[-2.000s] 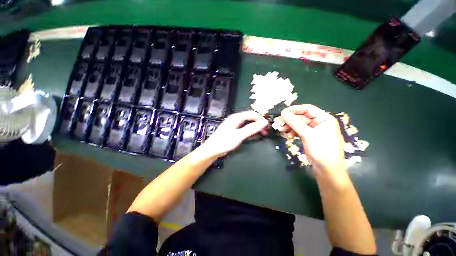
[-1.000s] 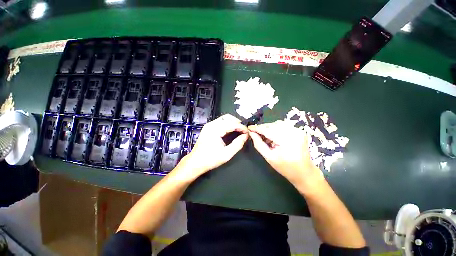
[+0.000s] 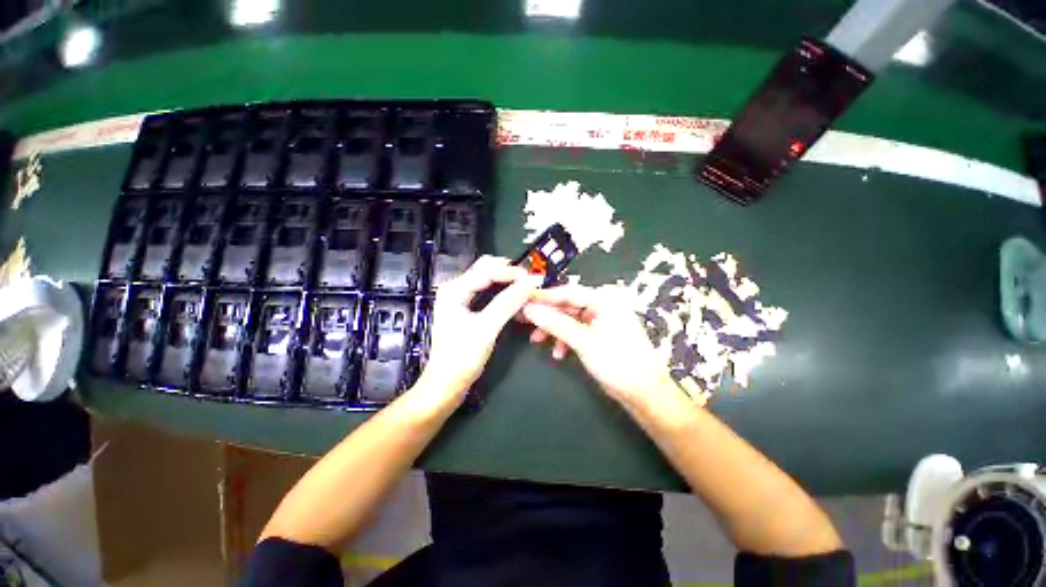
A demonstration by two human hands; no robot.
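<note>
A narrow black plastic housing (image 3: 553, 251) with small cutouts is tilted up from my left hand (image 3: 468, 326), which grips its lower part. A small orange-red patch shows on the housing near my fingertips. My right hand (image 3: 596, 333) is at the housing's lower right, thumb and finger together by the left fingertips; whether something tiny is pinched there is hidden. A large glossy black tray (image 3: 287, 287) of similar housings lies left of my hands. A pile of white-cream scraps (image 3: 571, 212) lies behind the housing. A mixed black-and-cream pile (image 3: 705, 321) lies right of my right hand.
A dark slab with a red mark (image 3: 786, 120) on a pale arm stands at the upper right. White fans are at the left edge (image 3: 44, 342) and lower right (image 3: 989, 537). A brown cardboard box (image 3: 161, 493) is below the bench. White tape (image 3: 619, 130) with red lettering edges the mat.
My hands have moved left, away from the mixed pile, and the housing is now tilted up so its cutouts and orange-red patch show. The view has shifted, moving the tray left and lower.
</note>
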